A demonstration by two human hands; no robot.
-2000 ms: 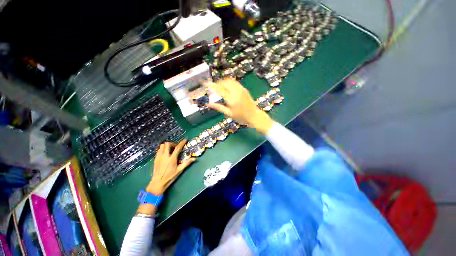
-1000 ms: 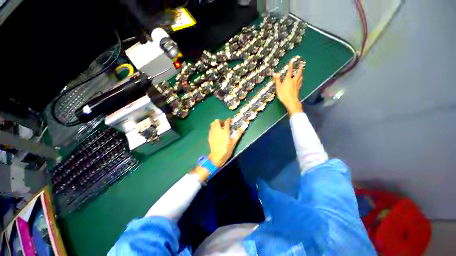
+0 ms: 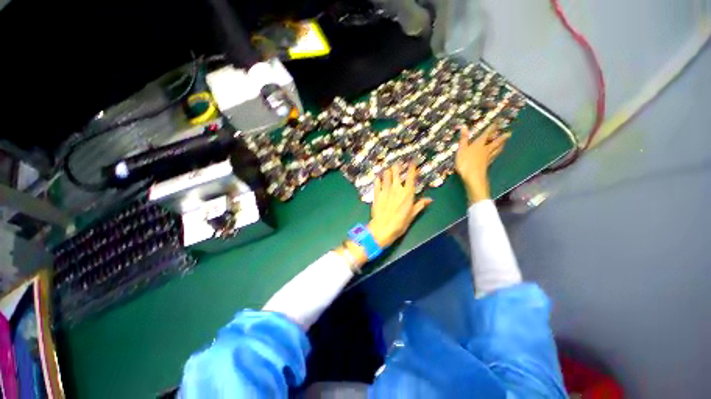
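Observation:
Rows of silver-gold circuit board modules (image 3: 405, 117) cover the right part of the green bench mat. The front row (image 3: 438, 167) lies against the others. My left hand (image 3: 395, 204), with a blue wristband, lies spread at the left end of the front row, fingertips on the modules. My right hand (image 3: 478, 160) touches the right part of that row with fingers apart. Neither hand is closed around anything. The fingers hide some modules.
A silver-white box (image 3: 222, 214) with a dark mechanism stands left of the modules. A black electric screwdriver (image 3: 175, 154) lies behind it. A plastic tray (image 3: 121, 249) of dark parts is at left, printed cardboard (image 3: 48, 339) at the left edge. A white box (image 3: 253, 97) stands behind.
Both hands moved the single row of modules from in front of the silver-white box to the right, then back against the other rows. The camera view has shifted too.

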